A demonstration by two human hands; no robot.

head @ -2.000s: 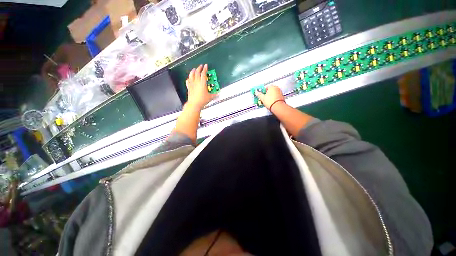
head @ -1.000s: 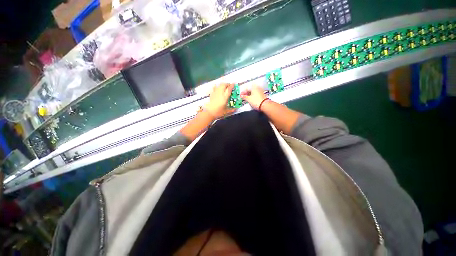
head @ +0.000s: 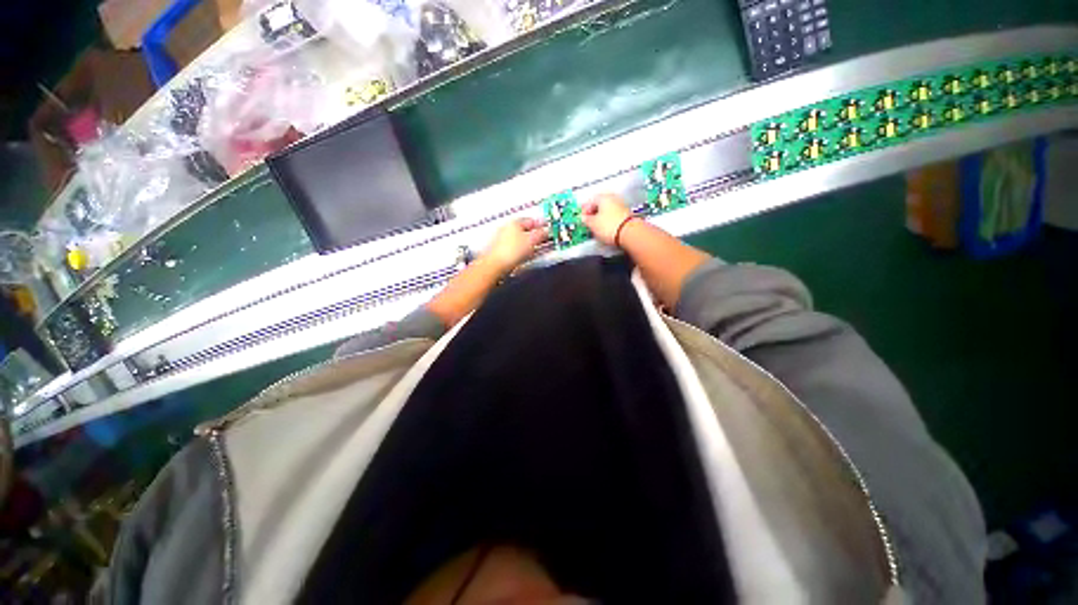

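A small green circuit board (head: 565,220) lies on the silver-white conveyor rails (head: 343,310) in front of me. My left hand (head: 518,242) is at its left edge, fingertips touching or nearly touching it. My right hand (head: 606,219) is at its right edge, fingers bent against it. Both hands appear to hold the board between them; the fingertips are small and slightly blurred. A second single board (head: 664,183) lies on the rails to the right, untouched. A long row of boards (head: 893,115) with yellow parts fills the rails further right.
A black tray (head: 352,183) lies behind the rails at left, a calculator (head: 786,33) at the back right. Clear plastic bags (head: 242,101) of parts stand on the shelf behind. Loose pieces are scattered far left. A blue bin (head: 1005,199) is beyond the rails' near side at right.
The board my left hand carried from behind the rails is now on them between both hands. The board my right hand held earlier lies released to the right. The view has shifted slightly.
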